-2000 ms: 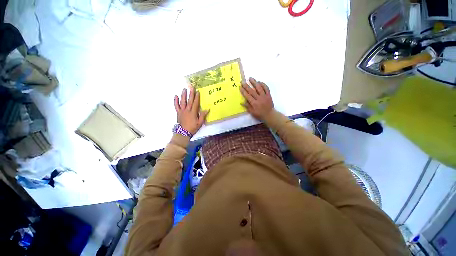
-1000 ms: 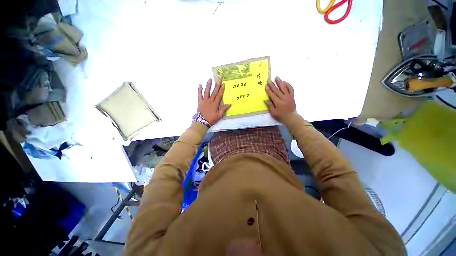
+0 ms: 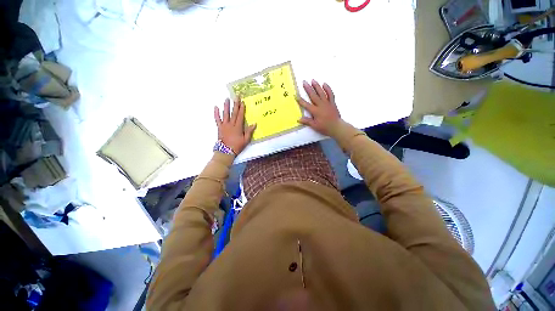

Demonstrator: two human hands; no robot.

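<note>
The yellow card template (image 3: 274, 115) with dark handwriting lies flat near the table's front edge. A beige fabric panel (image 3: 292, 71) lies under it and shows as a thin rim around it. My left hand (image 3: 233, 129) rests with spread fingers at the template's left edge, thumb on its lower left. My right hand (image 3: 322, 110) is at its right edge, thumb and fingertips touching the side, other fingers raised apart on the table side. Neither hand grips anything.
A pile of beige pressed pieces (image 3: 137, 152) lies at the table's left front. The steam iron (image 3: 471, 56) stands on the brown pad (image 3: 426, 96) at right. Red-handled scissors (image 3: 357, 5) are at the far edge. Cloth bundles (image 3: 45, 82) lie left; yellow-green cloth (image 3: 514, 132) hangs right.
The view has swung right and back. The template stays between both hands. My right hand's fingers have spread and shifted slightly outward from the template's edge.
</note>
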